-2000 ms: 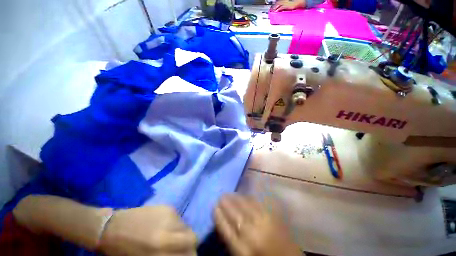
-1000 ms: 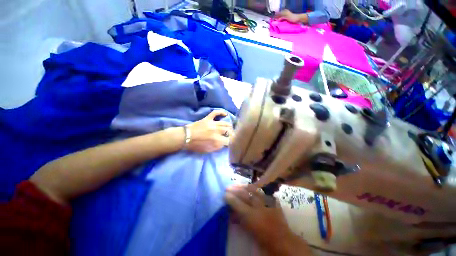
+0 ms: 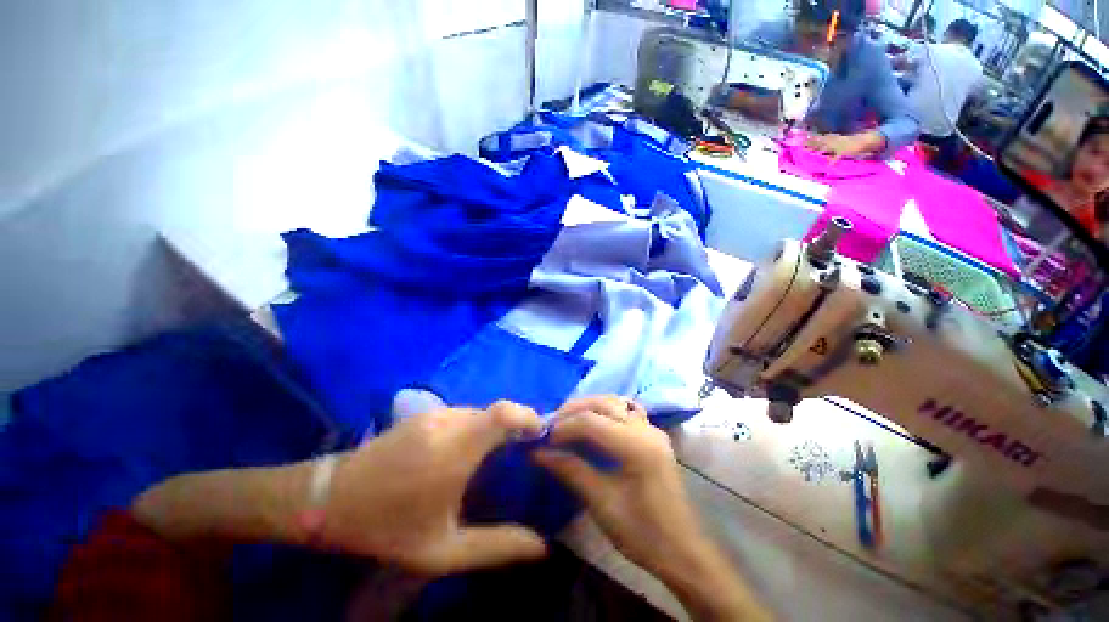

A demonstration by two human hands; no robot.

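A royal-blue garment (image 3: 426, 243) with pale blue-grey inside areas lies heaped on the white table, left of the needle end of the sewing machine (image 3: 900, 352). Its near edge hangs over the table's front edge. My left hand (image 3: 426, 486) grips this near edge between thumb and fingers. My right hand (image 3: 626, 468) is close beside it, fingers pinching the same blue cloth. The cloth between the hands is dark and partly hidden by the fingers. The garment is away from the needle.
Orange-and-blue snips (image 3: 867, 496) lie on the machine bed beside dark thread scraps. A second blue pile (image 3: 596, 146) is behind. Across the table a person (image 3: 857, 91) handles pink fabric (image 3: 961, 219) near a green-white basket (image 3: 949, 273). A dark-framed screen (image 3: 1064, 146) is at upper right.
My left hand has come back from the cloth beside the machine head to the near edge. My right hand has left the needle area. The cloth has moved away from the needle, and the view has shifted.
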